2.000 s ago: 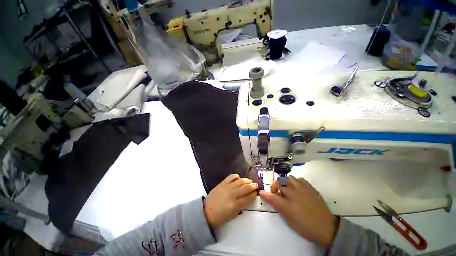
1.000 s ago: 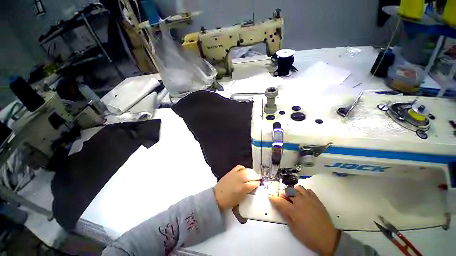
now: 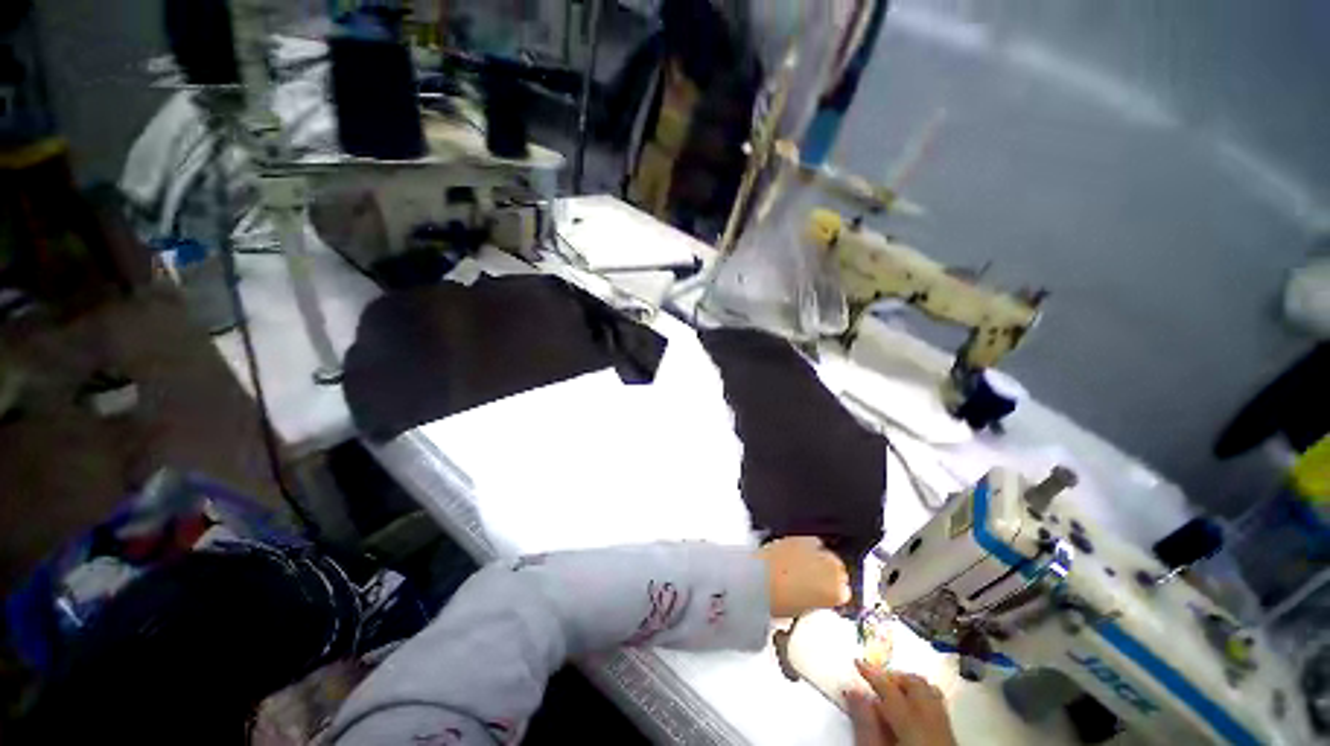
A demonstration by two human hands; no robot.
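A dark garment panel (image 3: 802,445) lies on the white table, its near end narrowing towards the needle area of the white sewing machine (image 3: 1116,627). My left hand (image 3: 807,577) has its fingers curled at that near end, just left of the needle area, and appears to grip the cloth. My right hand (image 3: 901,707) is at the lower edge, partly cut off, its fingertips just in front of the lit presser foot (image 3: 875,637). Whether it holds cloth is unclear. A small dark scrap of cloth or gap (image 3: 789,652) shows below my left hand.
Another dark cut piece (image 3: 496,350) lies further left on the table. A pale machine with black thread cones (image 3: 375,99) stands behind left. A clear plastic bag (image 3: 773,277) hangs by a cream-yellow machine (image 3: 934,284). A blue-edged bag (image 3: 131,547) is on the floor.
The view has swung left and tilted, so the machine now sits at the lower right. The red-handled snips have left the picture. Both hands remain near the needle area.
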